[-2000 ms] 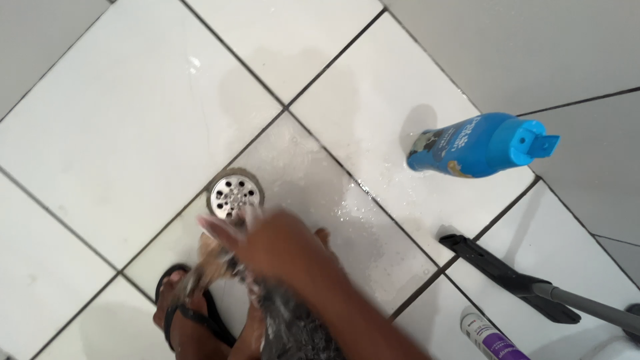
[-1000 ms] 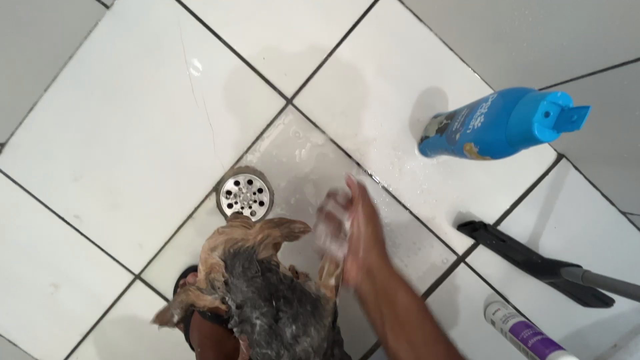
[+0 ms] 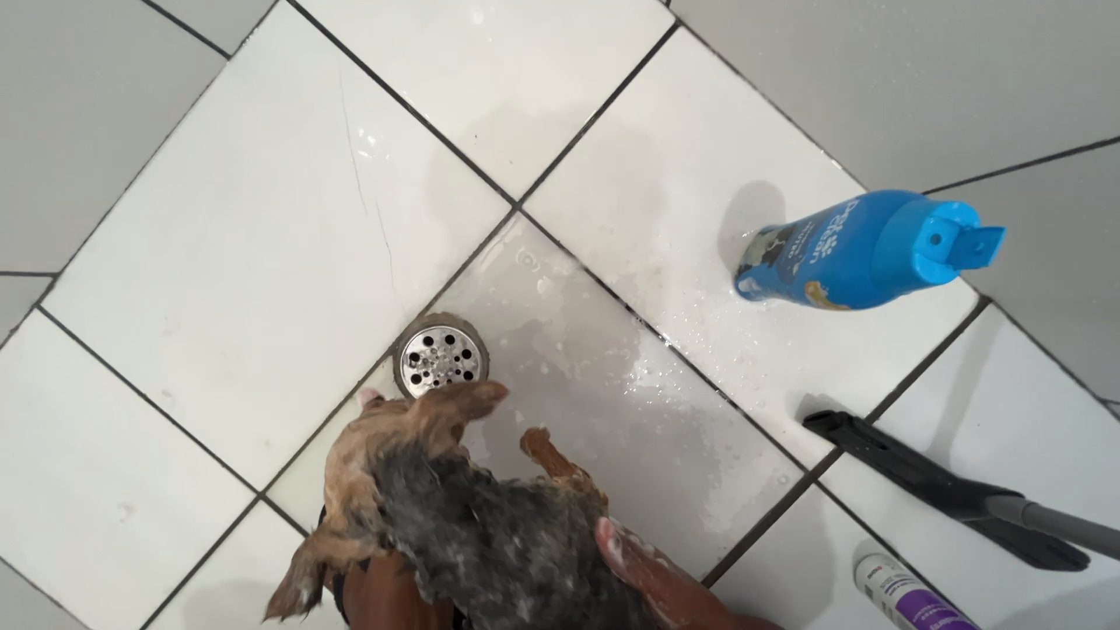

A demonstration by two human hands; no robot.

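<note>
A wet small dog (image 3: 490, 534) with a tan head and dark grey back stands at the lower middle, its head beside a round metal floor drain (image 3: 441, 359). Some lather shows in its coat. My right hand (image 3: 652, 569), with suds on its fingers, rests against the dog's flank at the bottom; its palm side is hidden. My left hand is not in view. Part of a bare leg or foot shows under the dog's head.
A blue shampoo bottle (image 3: 862, 249) with its flip cap raised stands at the right. Below it lie a black squeegee head (image 3: 936, 481) on a grey pole and a white and purple bottle (image 3: 910, 595). Wet white floor tiles (image 3: 560, 324) meet grey walls.
My right hand was in front of the dog a second ago, off its body; it has moved down and back onto the flank. The dog's head still faces the drain.
</note>
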